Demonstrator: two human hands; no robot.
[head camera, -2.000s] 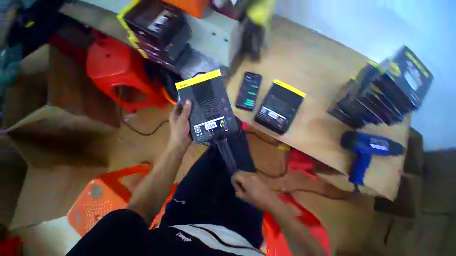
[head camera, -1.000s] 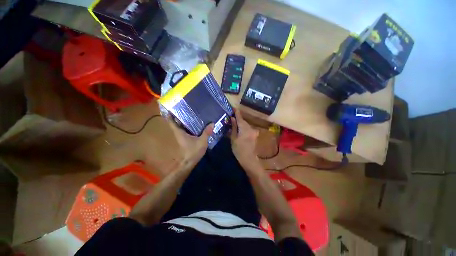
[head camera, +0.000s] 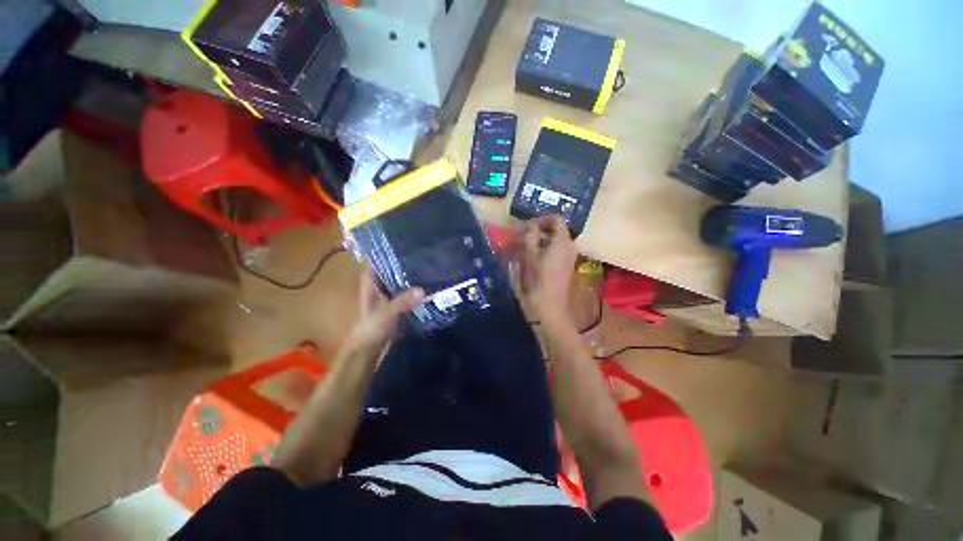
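Observation:
My left hand (head camera: 382, 309) holds a black retail box (head camera: 428, 252) by its lower left edge, above my lap. Clear shiny shrink film (head camera: 372, 254) lies loosely around the box, and its yellow end with a black hang loop points up and left. My right hand (head camera: 547, 259) is off the held box, at the table's front edge. Its fingers are bent beside the lower end of a second box (head camera: 564, 169) lying on the table. Whether they grip anything is unclear. A blue heat gun (head camera: 762, 241) lies at the table's right.
A phone (head camera: 492, 154) and another box (head camera: 568, 61) lie on the table (head camera: 655, 127). Box stacks stand at right (head camera: 818, 79) and upper left (head camera: 269, 53). Crumpled clear film (head camera: 385, 118) lies left of the table. Stools (head camera: 195, 159), cartons and a cord surround my legs.
Since one second ago, my right hand has left the held box and moved right to the table edge. Earlier, the film went around the box and another box appeared at the table's back.

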